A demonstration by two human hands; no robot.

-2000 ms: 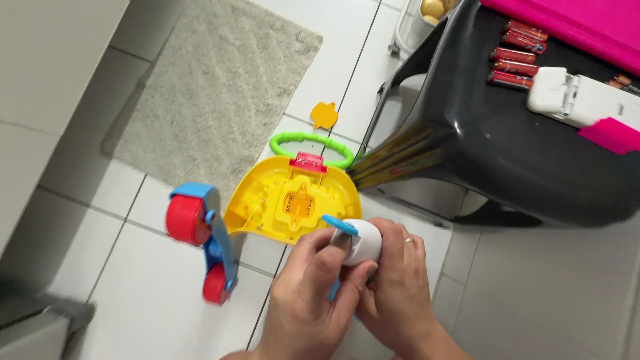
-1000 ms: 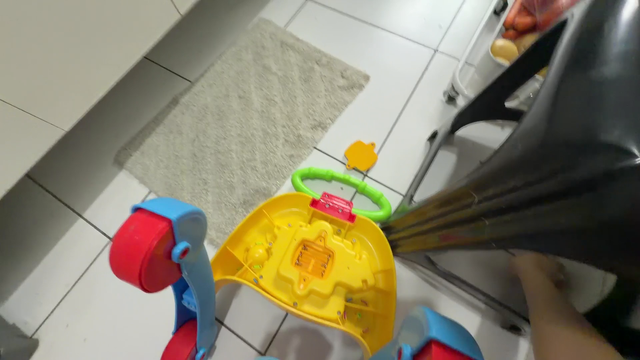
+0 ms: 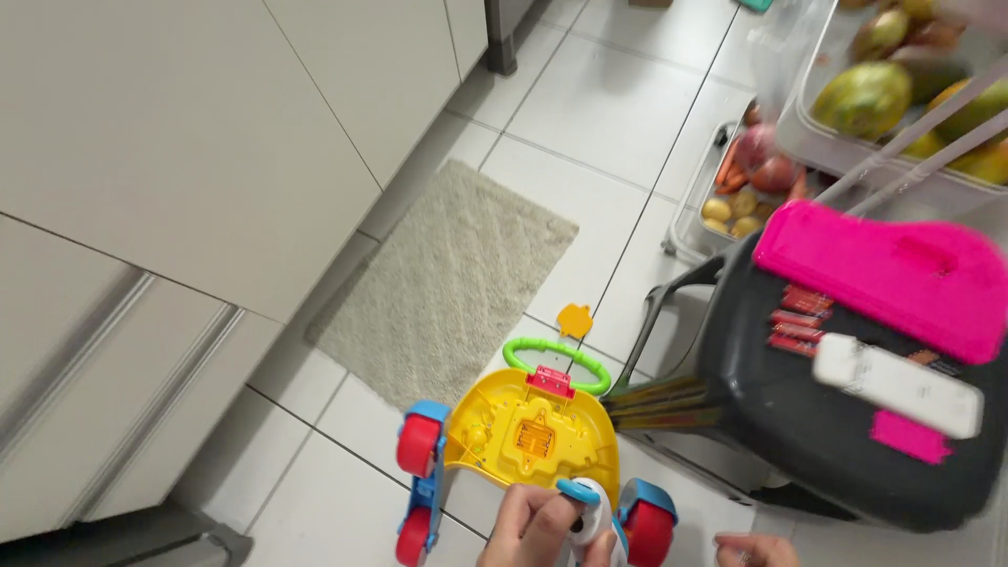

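Observation:
At the bottom centre, my left hand (image 3: 543,524) holds a white and blue plastic toy part (image 3: 592,508). My right hand (image 3: 756,549) shows only partly at the lower edge, fingers curled, with nothing visible in it. Just beyond the left hand lies an upturned yellow toy body (image 3: 492,402) with an uncovered orange battery compartment (image 3: 535,439), a green ring handle (image 3: 557,354) and blue legs with red wheels (image 3: 417,445). An orange battery cover (image 3: 575,320) rests on the floor tiles past the handle.
A black stool (image 3: 787,417) at right bears red batteries (image 3: 795,331), a white plastic device (image 3: 898,382) and a pink panel (image 3: 890,276). Behind it are vegetable baskets (image 3: 795,126). A grey mat (image 3: 457,276) lies beside white cabinets (image 3: 197,142).
Two seconds ago both hands were together at the white part; my right hand is now apart from it. One second ago an arm reached low beside the stool. The view has shifted widely.

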